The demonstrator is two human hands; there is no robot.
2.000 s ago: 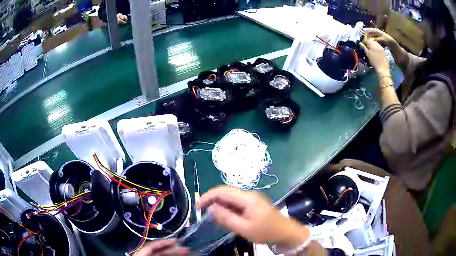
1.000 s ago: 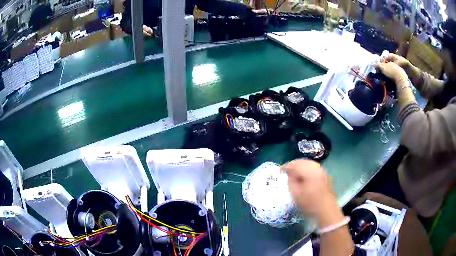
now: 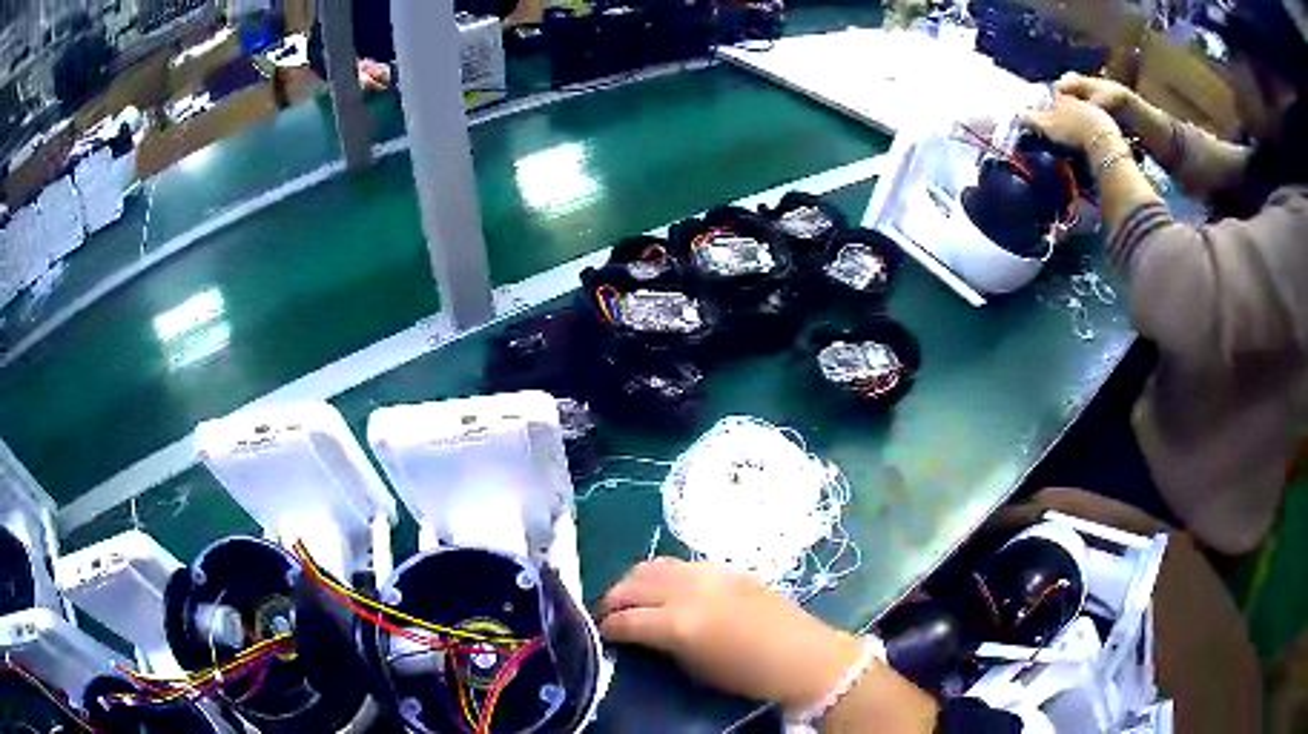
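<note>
My right hand (image 3: 717,631) lies low in the centre, just right of the nearest camera base, with its fingers bent toward the bench. Whether it grips the thin tool whose upper end shows above the fingers, I cannot tell. My left hand is out of view. The nearest camera base (image 3: 585,653) is white with a black open inside, with red, yellow and purple wires (image 3: 430,628) across it. A second base (image 3: 201,595) stands to its left. White brackets (image 3: 471,459) stand behind them. A tangled white heap of thin cord (image 3: 746,495) lies beyond my right hand.
Several black head shells with boards (image 3: 657,311) lie in a cluster mid-bench. A metal post (image 3: 438,187) stands beside the green conveyor (image 3: 646,151). Another person (image 3: 1219,301) works on a white base (image 3: 990,265) at the right. White and black parts (image 3: 1040,588) fill a box below the bench edge.
My right hand moved out over the white cord heap, then back down beside the nearest base. My left hand, at the bottom edge two seconds ago, is out of view. The camera view shifted.
</note>
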